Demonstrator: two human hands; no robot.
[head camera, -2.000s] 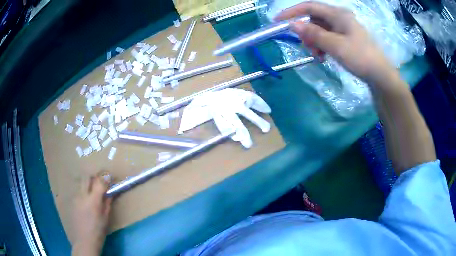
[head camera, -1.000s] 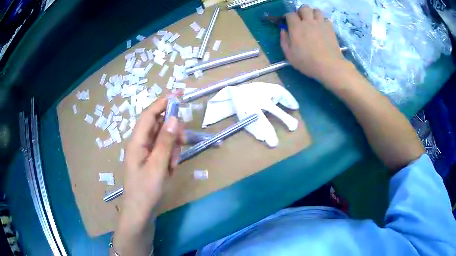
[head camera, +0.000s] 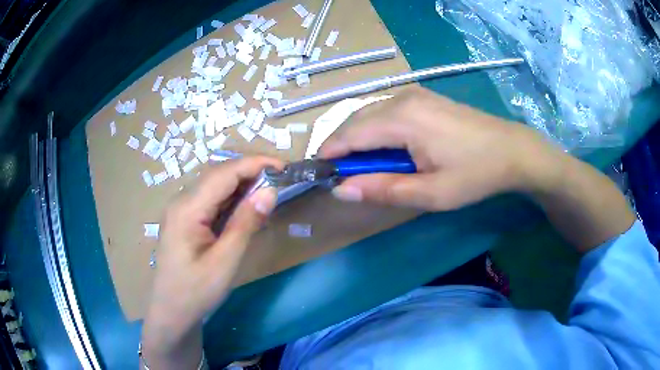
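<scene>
My left hand (head camera: 206, 231) holds a silver metal tube (head camera: 257, 186), its end showing between thumb and fingers. My right hand (head camera: 434, 148) grips pliers with blue handles (head camera: 373, 162). The plier jaws are at the tube's end; whether they are closed on it is too blurred to tell. Small translucent white plastic pieces (head camera: 210, 101) lie scattered on the tan cardboard sheet (head camera: 123, 267). A white glove (head camera: 340, 119) is mostly hidden behind my right hand.
A stepped tube (head camera: 347, 97) and a shorter tube (head camera: 344, 63) lie beyond my hands; a thin tube (head camera: 317, 29) lies at the top. A crumpled clear plastic bag (head camera: 557, 65) is at the upper right. Long thin strips (head camera: 54, 238) run along the left.
My right hand has brought the blue-handled pliers from near the bag to the tube end in my left hand. Earlier, it set down the tube it held. My left hand has picked up a tube.
</scene>
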